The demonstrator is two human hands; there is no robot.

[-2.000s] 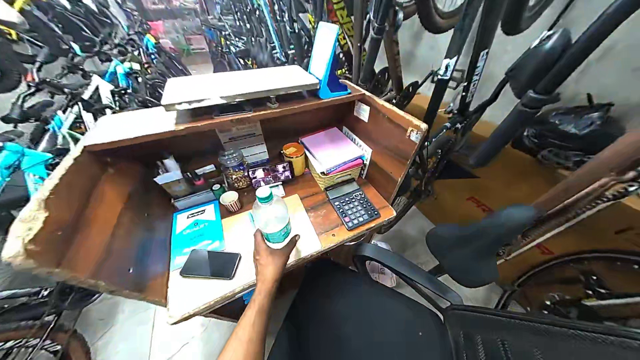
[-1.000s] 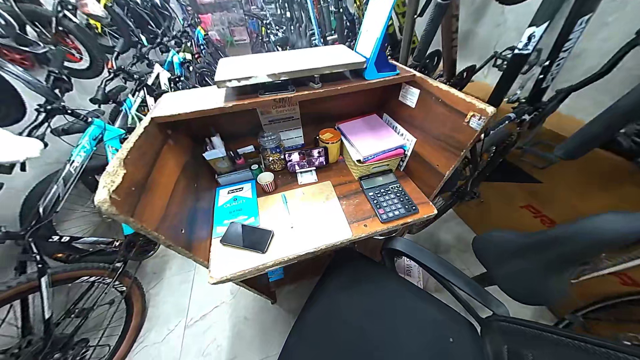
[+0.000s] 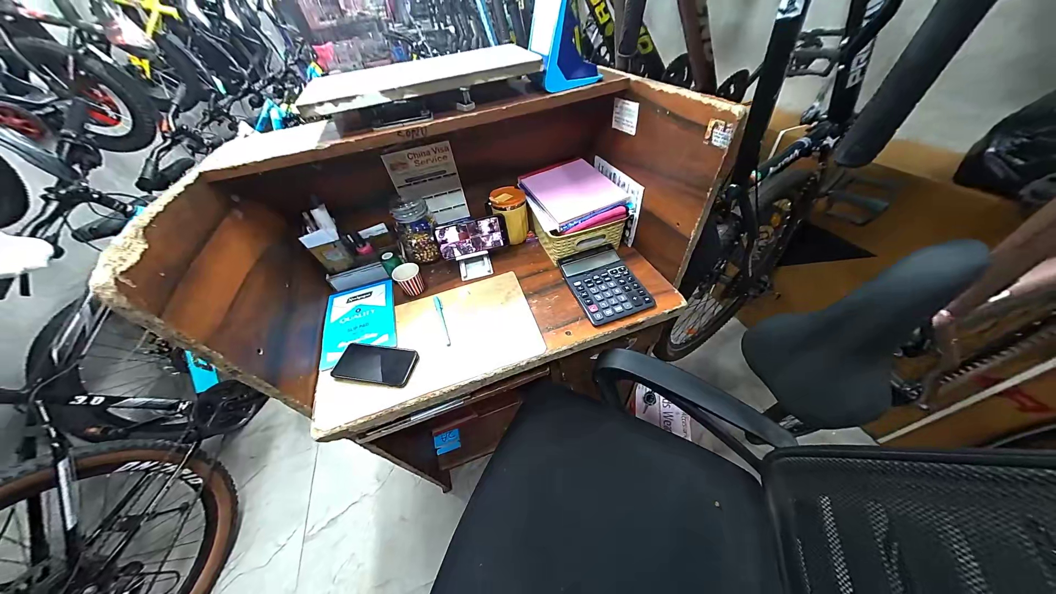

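Observation:
Neither of my hands shows in the head view. On the wooden desk [image 3: 247,363] a smartphone [image 3: 374,365] with a dark screen overlaps the lower end of a blue notepad [image 3: 360,318]. A light blue pen [image 3: 442,320] lies on a pale sheet [image 3: 487,322]. Behind them stand a striped paper cup [image 3: 408,280], a glass jar [image 3: 415,233] of small wrapped pieces, a second phone [image 3: 471,238] propped up with its screen lit, and a yellow mug [image 3: 509,216]. A black calculator [image 3: 606,286] sits before a yellow basket [image 3: 582,241] topped with a pink folder [image 3: 575,194].
A black office chair [image 3: 610,495] stands against the desk's front right. Bicycles crowd the left side, one with a brown-walled tyre [image 3: 219,511]. At right, a bicycle saddle [image 3: 858,313] rises near the chair's armrest [image 3: 693,400].
Two seconds ago my hand held a clear bottle with a teal label over the desk; a second ago both were out of view, as now. The view has shifted.

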